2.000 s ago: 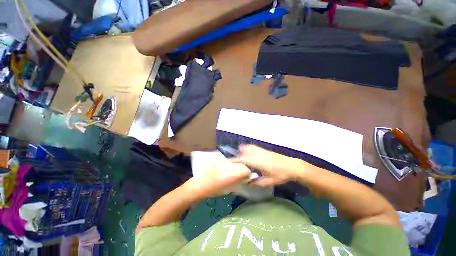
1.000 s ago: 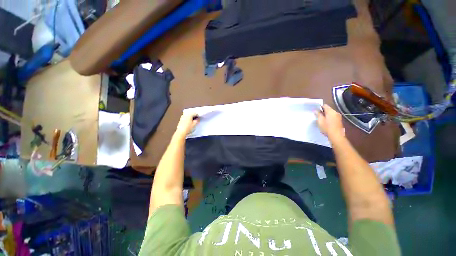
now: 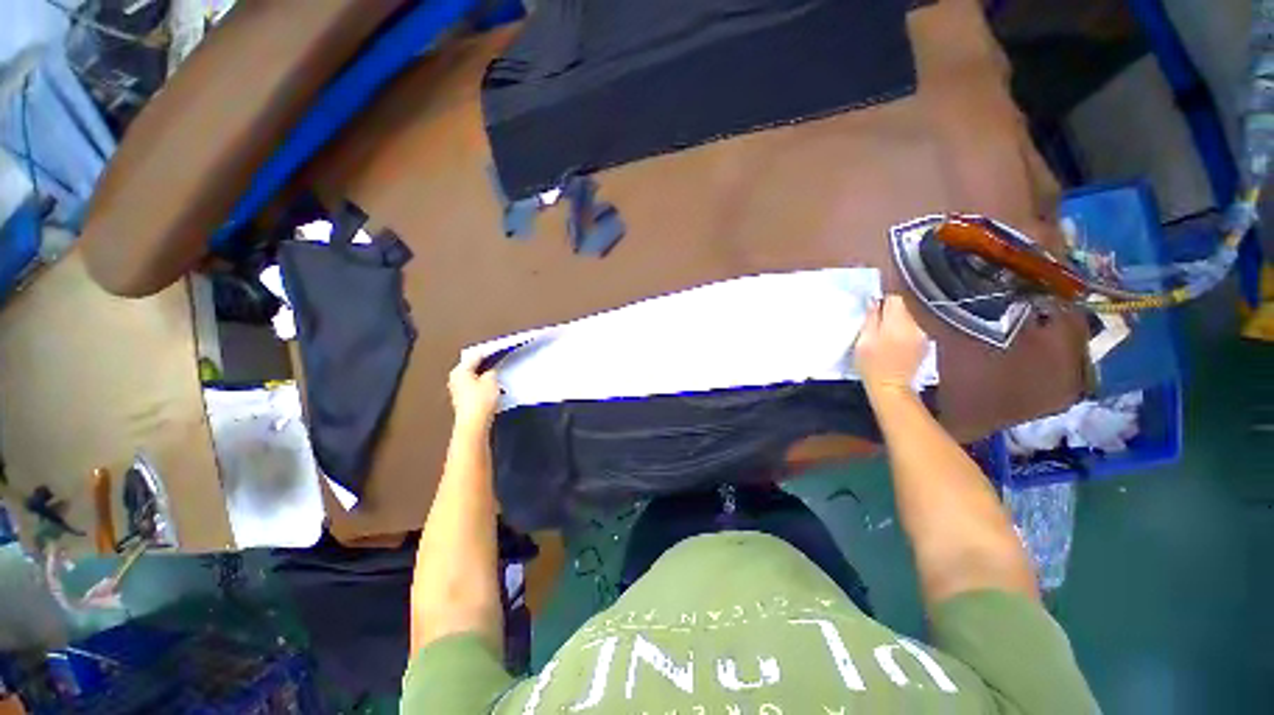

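A long white interlining strip lies near the front edge of the brown table, curved slightly upward along its far side. A black garment panel shows below it and hangs over the table's front edge. My left hand grips the strip's left end, where a bit of black cloth shows by the fingers. My right hand is on the strip's right end, fingers closed at its edge. Whether the fingers also hold the black panel is hidden.
A steam iron rests right of my right hand. Finished black panels lie at the far side, with small dark scraps nearer. A black pile with white bits lies left. A padded board stands far left; a blue crate is at right.
My hands have moved apart from the middle and now hold the two ends of the white strip. Since one second ago, the strip's left end has tilted lower and the view has shifted.
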